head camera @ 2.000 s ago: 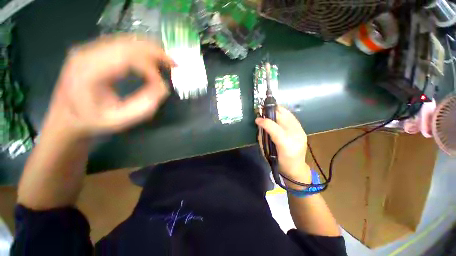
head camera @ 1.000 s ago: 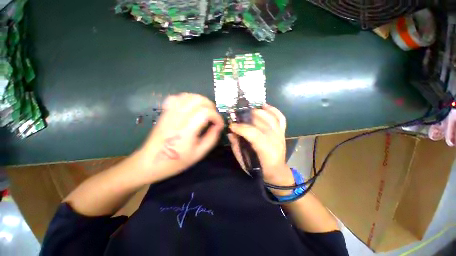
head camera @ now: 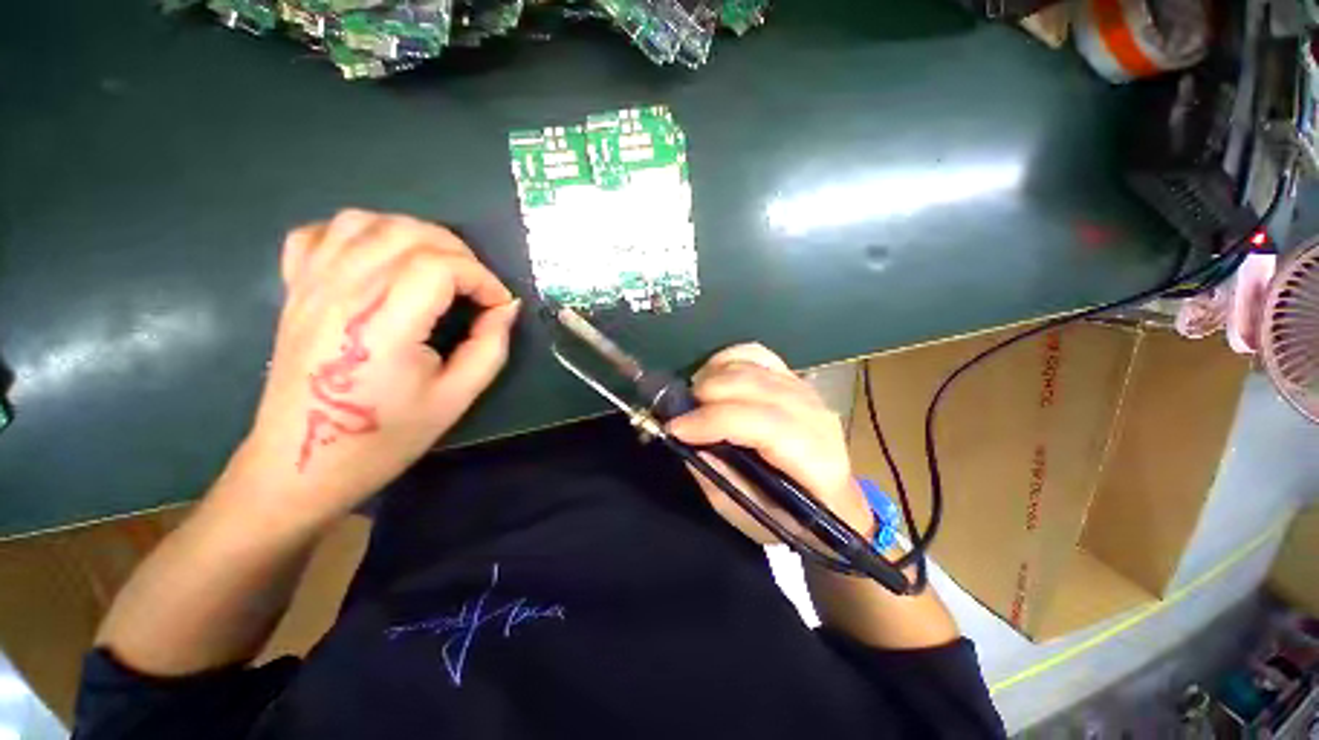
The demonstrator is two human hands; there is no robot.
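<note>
Two green and silver-white circuit boards [head camera: 611, 217] lie side by side on the dark green mat in front of me. My right hand [head camera: 774, 434] holds the soldering iron [head camera: 788, 499] like a pen. The iron's metal tip, with a thin tube beside it, points at the lower left corner of the boards. My left hand [head camera: 391, 340] is at the left of the boards, thumb and index fingertip pinched together near that corner. A tiny dark bit shows by the iron's tip; whether the fingers hold anything is too small to tell.
Loose heaps of boards [head camera: 383, 29] lie at the back. An orange and white roll [head camera: 1143, 36] is at the back right. A small pink fan [head camera: 1295, 325] is at the right edge. Black cables run right from the iron, over a cardboard box [head camera: 998, 477] below the mat's edge.
The two boards, first apart, now lie side by side and appear further left in view. The iron has swung from upright to slanting left. My left hand has moved beside the boards' lower left corner.
</note>
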